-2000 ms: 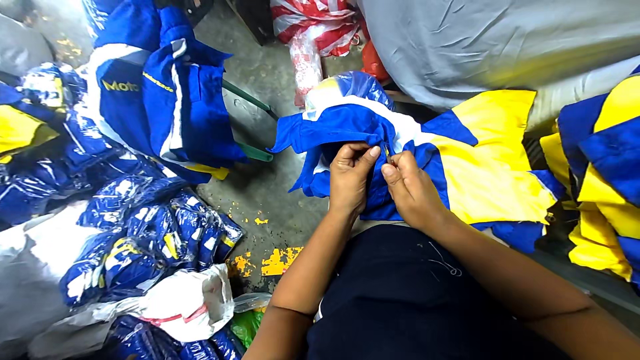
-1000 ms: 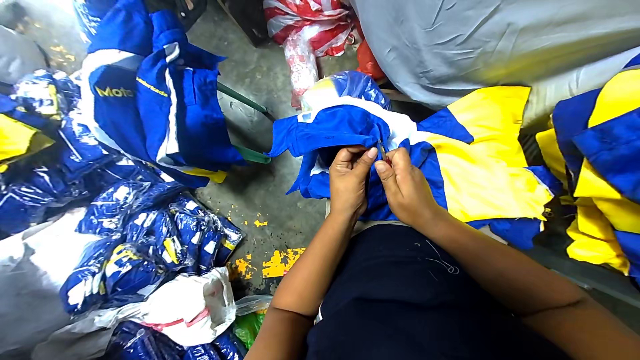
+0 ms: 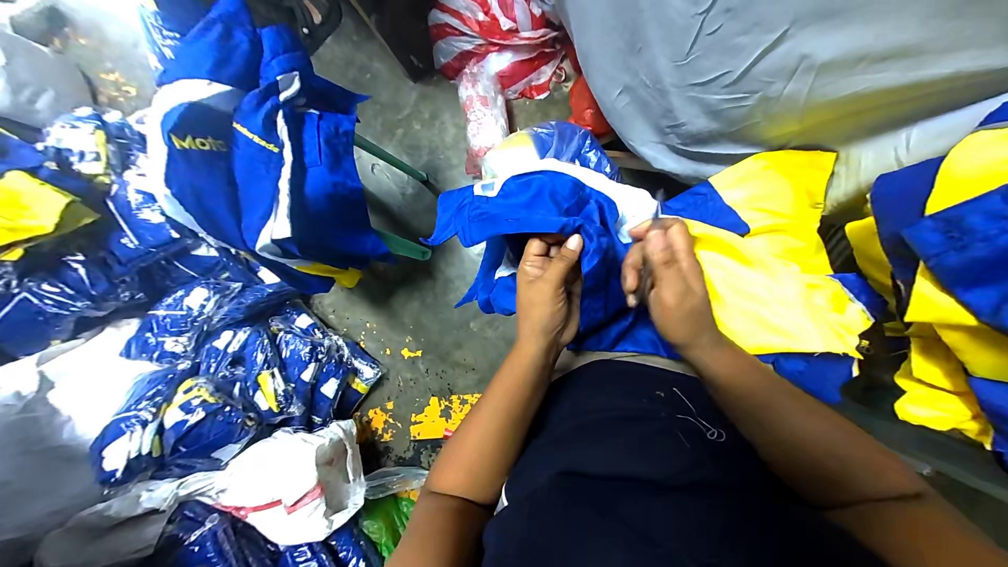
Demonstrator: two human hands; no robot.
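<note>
A blue, white and yellow garment (image 3: pixel 551 205) lies across my lap, its blue part toward the left and its yellow part toward the right. My left hand (image 3: pixel 551 276) pinches a blue edge of it between thumb and fingers, beside a dark opening in the cloth. Just right of it, my right hand (image 3: pixel 665 272) is curled around a small, thin metal tool (image 3: pixel 657 209) whose tip points up near the white panel; its exact kind is not clear. Loose pale thread (image 3: pixel 705 425) rests on my dark clothing.
Blue garments (image 3: pixel 299 173) hang over a green-legged support at left. Below them are plastic-wrapped blue garments (image 3: pixel 228 370) and a white plastic bag (image 3: pixel 295 488). Yellow and blue cloth (image 3: pixel 945 276) is piled at right. A red-striped bag (image 3: pixel 496 47) and a grey cover (image 3: pixel 748 71) are at the back.
My right hand has moved right, away from my left hand; earlier the two were close together at the cloth. My left hand still pinches the blue fabric.
</note>
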